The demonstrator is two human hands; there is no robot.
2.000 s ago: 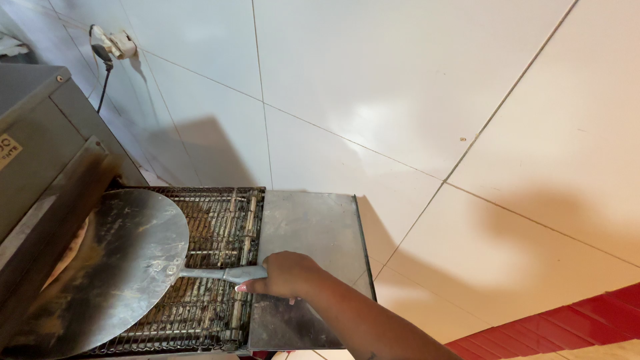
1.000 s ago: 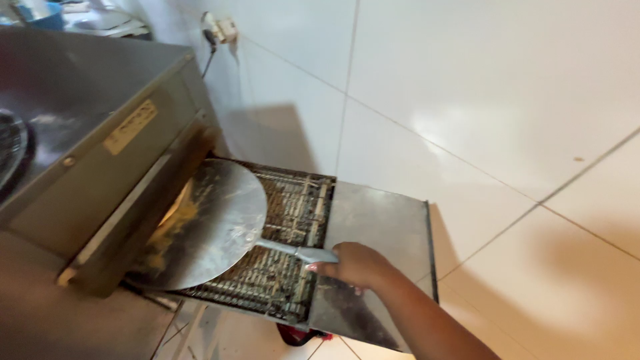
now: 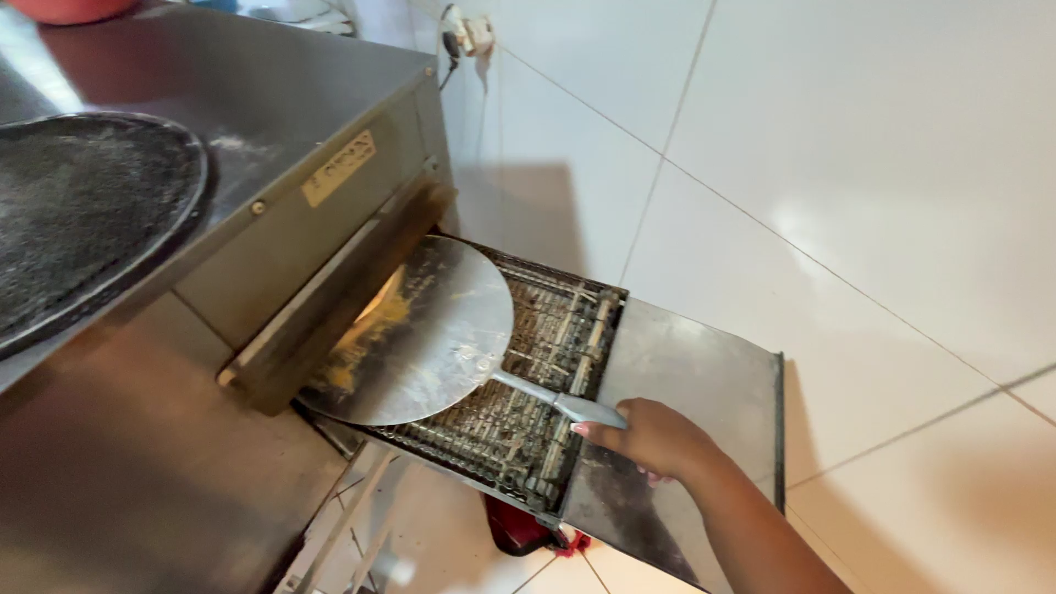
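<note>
My right hand (image 3: 652, 437) is closed around the grey handle of a round metal pizza peel (image 3: 450, 330). The peel's disc lies over the wire-link belt of a conveyor oven (image 3: 355, 214), its far part under the raised flap at the oven mouth. Yellowish crumbs or flour are on that far part, and a bright orange-yellow strip shows just under the flap; what it is, I cannot tell. The conveyor belt (image 3: 536, 363) sticks out of the oven, with a flat metal shelf (image 3: 693, 371) at its end. My left hand is out of view.
On the oven top lies a dark round pan or screen (image 3: 91, 214), with part of a red container (image 3: 70, 8) behind it. A plug and socket (image 3: 474, 37) sit on the white tiled wall. Below the conveyor is a dark red object (image 3: 513, 524).
The view has swung left, bringing more of the oven top into sight. My right hand keeps its hold on the peel's handle. More of the crumb-covered part of the disc shows now.
</note>
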